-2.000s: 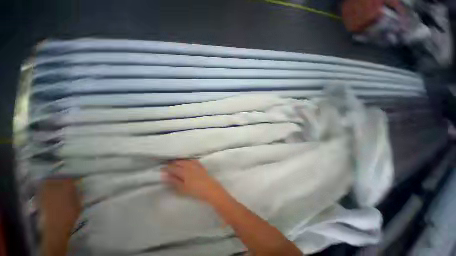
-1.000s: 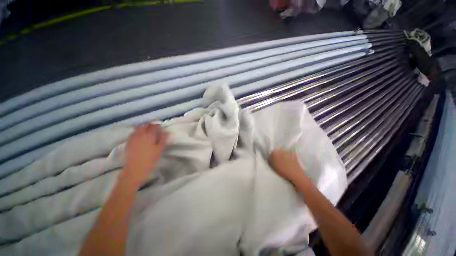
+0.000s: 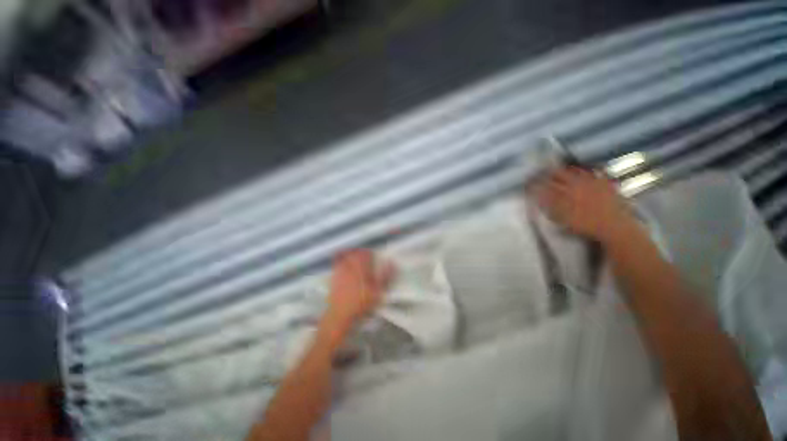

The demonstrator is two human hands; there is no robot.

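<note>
Pale grey-white cloth point(image 3: 500, 379) lies loose and bunched in the lower middle of the head view. Long parallel cloth folds point(image 3: 345, 183) run above it from lower left to upper right over the rack. My left hand point(image 3: 358, 280) is on the cloth near the lowest neat fold, its fingers bent and blurred over gathered cloth. My right hand point(image 3: 576, 200) is further right and higher, its fingers closed on a bunched part of the cloth edge. Blur hides the exact finger contact.
Bare metal rods point(image 3: 690, 138) show at the right. The rack's end rail point(image 3: 66, 344) is at the far left. Beyond the rack is dark floor point(image 3: 285, 121). Whitish bundled material point(image 3: 95, 112) lies at the upper left, and something orange-red point(image 3: 30, 412) is at the lower left corner.
The view has swung left and now shows the rack's left end. My right hand has moved up to the border of the neat folds. My left hand remains on the gathered cloth.
</note>
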